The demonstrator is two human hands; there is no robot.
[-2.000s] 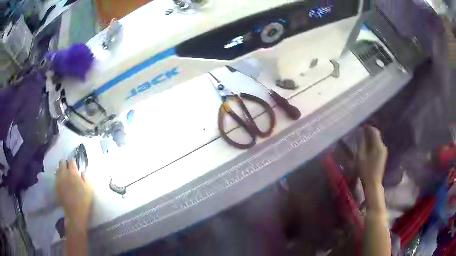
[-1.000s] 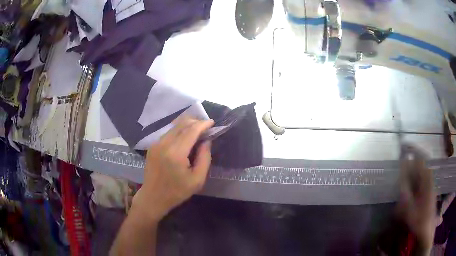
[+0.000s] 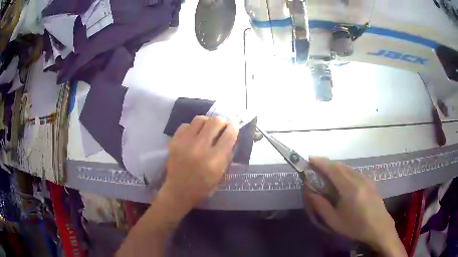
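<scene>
My left hand (image 3: 201,155) holds a small dark purple fabric piece (image 3: 188,113) with a pale layer on it, near the table's front edge. Its fingers cover part of the piece. My right hand (image 3: 346,201) holds the fabric scissors (image 3: 293,158) by the handles. The steel blades point up and left, and their tips are at the right corner of the fabric piece. Whether the tips touch the cloth is hard to tell. The scissor handles are mostly hidden by my right fingers.
Loose purple cut pieces (image 3: 103,118) and pale fabric lie at left. The white JACK machine head (image 3: 396,55) stands at upper right, a grey oval lamp head (image 3: 215,22) at top. A screwdriver (image 3: 438,123) lies at far right. A ruler tape (image 3: 261,181) runs along the front edge.
My right hand has come in from the far right, bringing the scissors to the fabric. My left hand has turned and moved slightly right over the piece. The camera view has shifted.
</scene>
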